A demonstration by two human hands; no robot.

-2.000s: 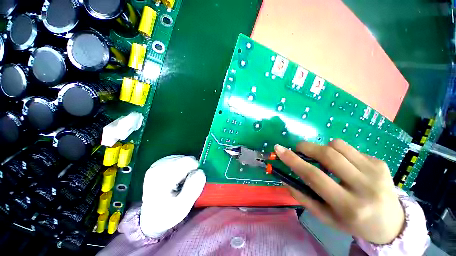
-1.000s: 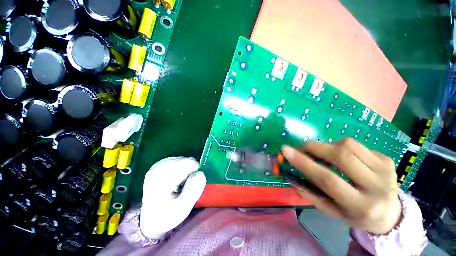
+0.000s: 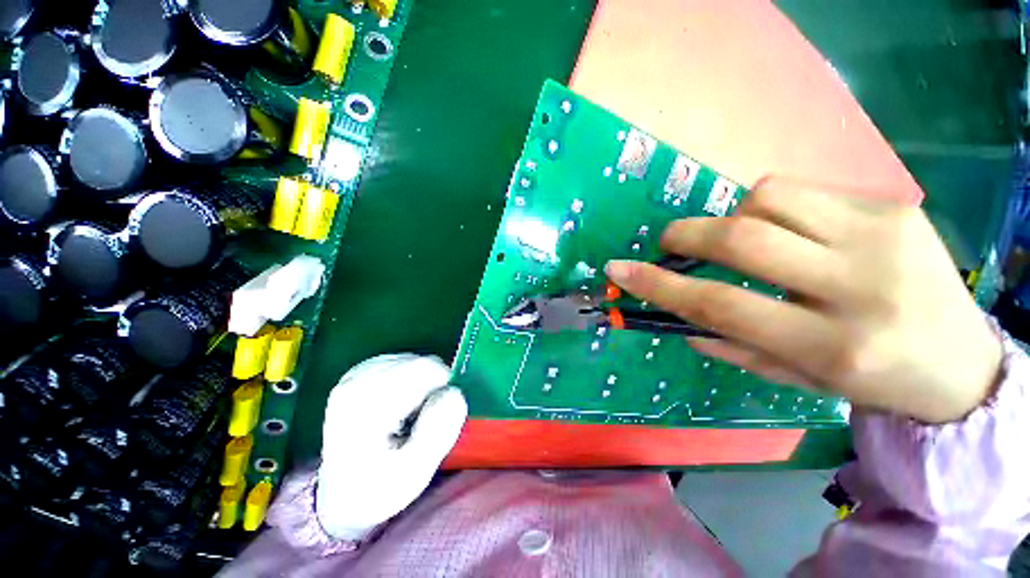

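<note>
A long green circuit board (image 3: 565, 378) lies solder side up on an orange-red mat (image 3: 734, 90). My left hand (image 3: 390, 435), in a white glove, grips the board's near left edge between thumb and fingers. My bare right hand (image 3: 825, 294) holds diagonal cutters (image 3: 576, 312) with silver jaws and dark handles with orange near the pivot. The jaws point left, over the left part of the board near small solder joints. Whether the jaws touch the board cannot be told. My right hand hides the board's right part.
On the left stands another board with large black capacitors (image 3: 175, 229), yellow blocks (image 3: 311, 127) and a white connector piece (image 3: 275, 294) along its edge. The green bench top (image 3: 424, 192) shows between the two boards. A pale grey surface (image 3: 734, 519) is at the bottom right.
My right hand and the cutters have moved up, away from my body. The hand now covers the board's right part, with the forearm farther right. My left hand has stayed in place.
</note>
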